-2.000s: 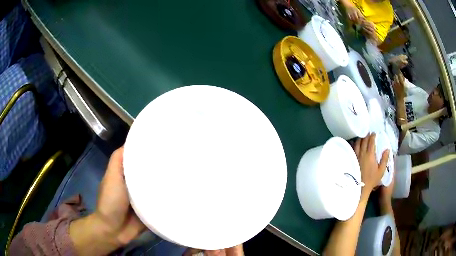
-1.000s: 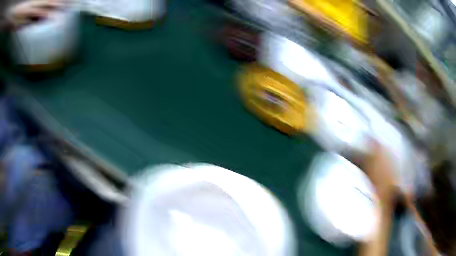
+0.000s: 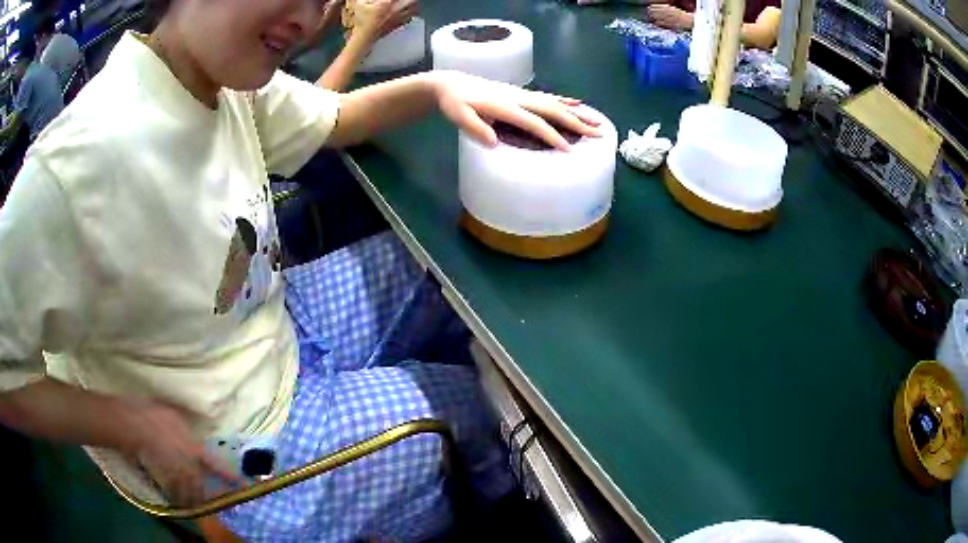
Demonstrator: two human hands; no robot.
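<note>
Neither of my hands is in view. The top rim of a white round tub (image 3: 756, 530) shows at the bottom edge, mostly cut off; whether a hand holds it is hidden. At the right edge, a yellow-tan round base housing (image 3: 932, 422) lies open side up with a black fan inside. A dark brown base housing (image 3: 905, 297) lies behind it. White parts (image 3: 958, 345) beside them are cut off by the edge.
A seated person (image 3: 159, 244) at the left rests a hand on a frosted drum (image 3: 536, 191) with a tan base. Another frosted drum (image 3: 727, 159) stands beyond a crumpled white cloth (image 3: 645, 147). A blue bin (image 3: 658, 64), plastic bags and a yellowish-topped metal box (image 3: 886, 133) are farther back.
The view has swung left and up. The white tub has moved to the bottom edge, and my hands, seen two seconds ago, are out of the picture. The neighbouring person now shows.
</note>
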